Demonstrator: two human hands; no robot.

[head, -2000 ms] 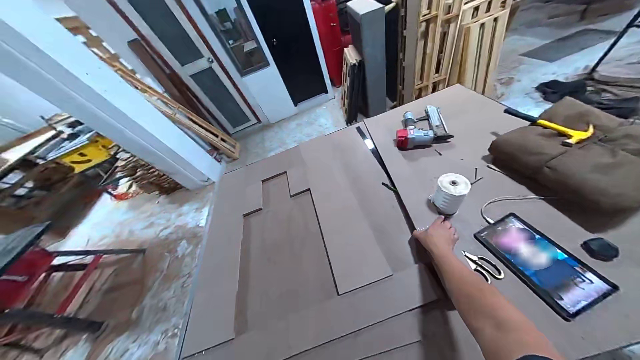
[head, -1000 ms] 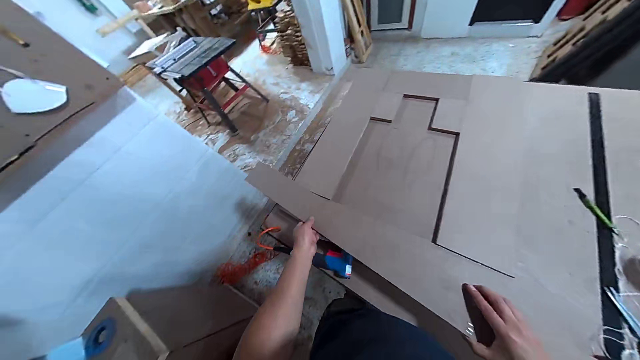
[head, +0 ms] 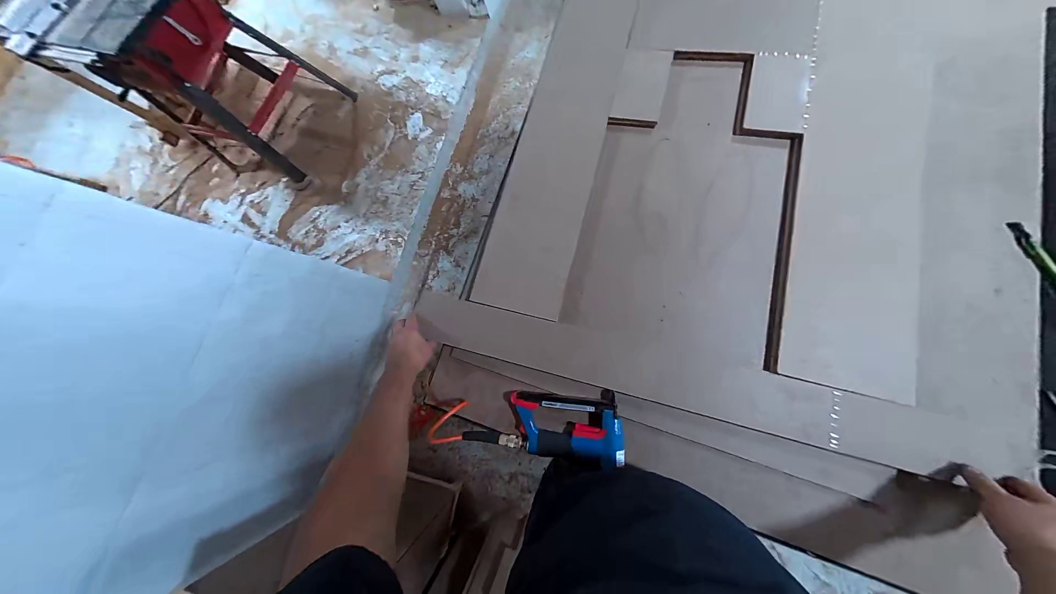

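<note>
A long thin plywood strip [head: 660, 371] lies across the near ends of the panel pieces. My left hand [head: 410, 351] grips its left end, fingers around the edge. My right hand [head: 1011, 507] holds the near edge toward its right end, thumb on top. Beyond the strip, flat plywood pieces [head: 858, 206] border a stepped recess in the panel [head: 685, 231], with dark gaps along part of its outline. A blue and red pneumatic stapler [head: 573, 429] with a hose fitting lies between my hands, near my leg.
A large pale sheet [head: 190, 330] stands at the left. Past it, a red and black machine stand [head: 223, 91] is on the stained floor. An orange air hose [head: 445, 421] runs below the strip. A green-handled tool [head: 1031, 252] lies near a dark strip at the right edge.
The strip's left end, which stuck out past the panel one second ago, now lies at the panel's left corner. My left hand has moved to that end. The view has swung far round since two seconds ago.
</note>
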